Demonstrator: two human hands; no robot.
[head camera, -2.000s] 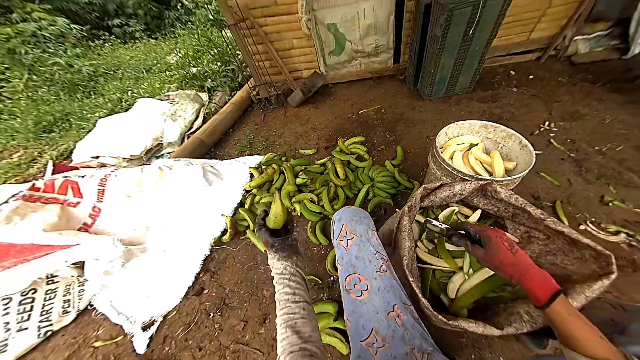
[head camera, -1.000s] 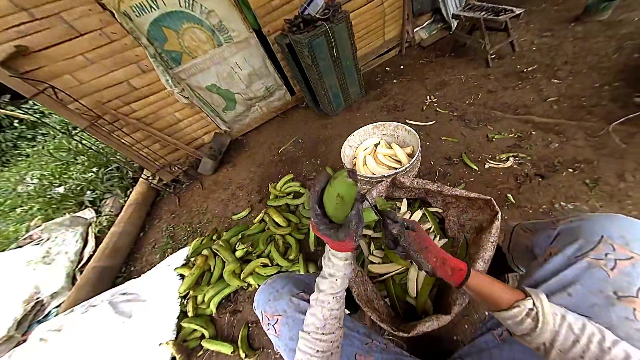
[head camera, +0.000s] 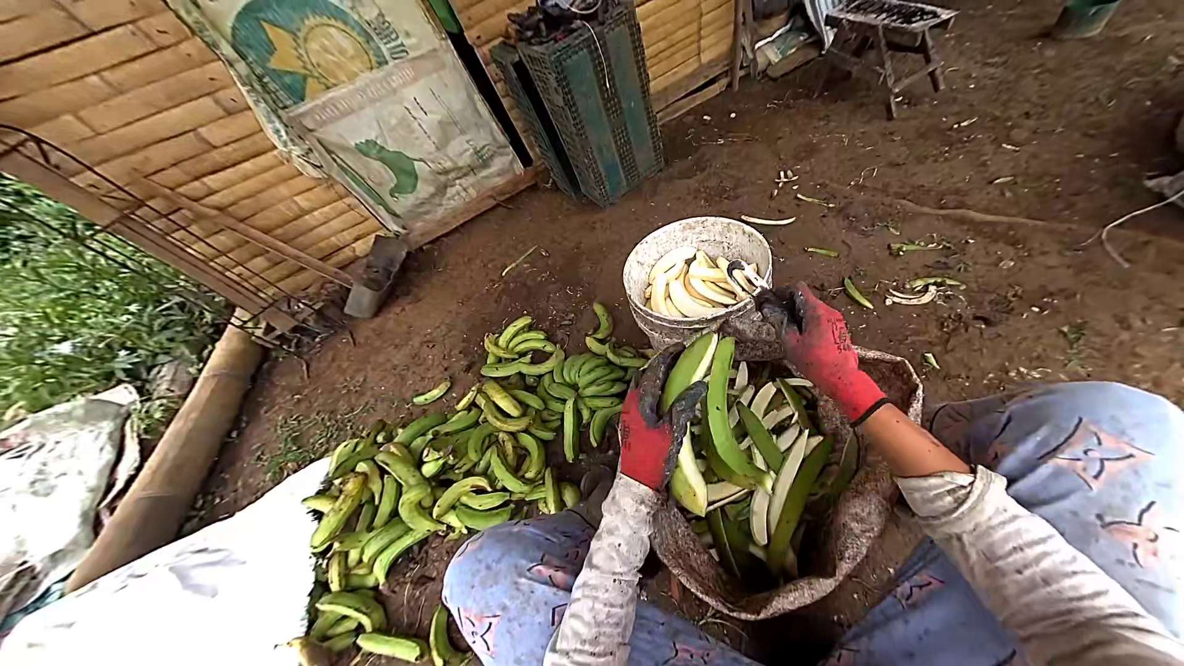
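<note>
My left hand (head camera: 655, 425), in a red and black work glove, grips a green banana (head camera: 689, 372) over the left rim of the open sack. A strip of green peel (head camera: 724, 407) hangs beside it into the sack. My right hand (head camera: 812, 344), gloved alike, is shut on a small peeling tool (head camera: 746, 275) whose metal end shows over the bucket's right rim. The worn sack (head camera: 874, 518) between my knees holds many green and pale peels (head camera: 788, 490). Peeled bananas (head camera: 696, 285) lie in the white bucket (head camera: 668, 326) just beyond the sack.
A heap of green bananas (head camera: 481, 444) lies on the soil to the left, beside a white woven sheet (head camera: 203, 592). A bamboo pole (head camera: 176, 462) lies farther left. Behind stand a bamboo wall (head camera: 120, 83), a green crate (head camera: 601, 111) and a small wooden stand (head camera: 893, 46).
My left hand has moved from above the heap to the sack's left rim. My right hand has risen from over the peels toward the bucket. The view has swung to the right.
</note>
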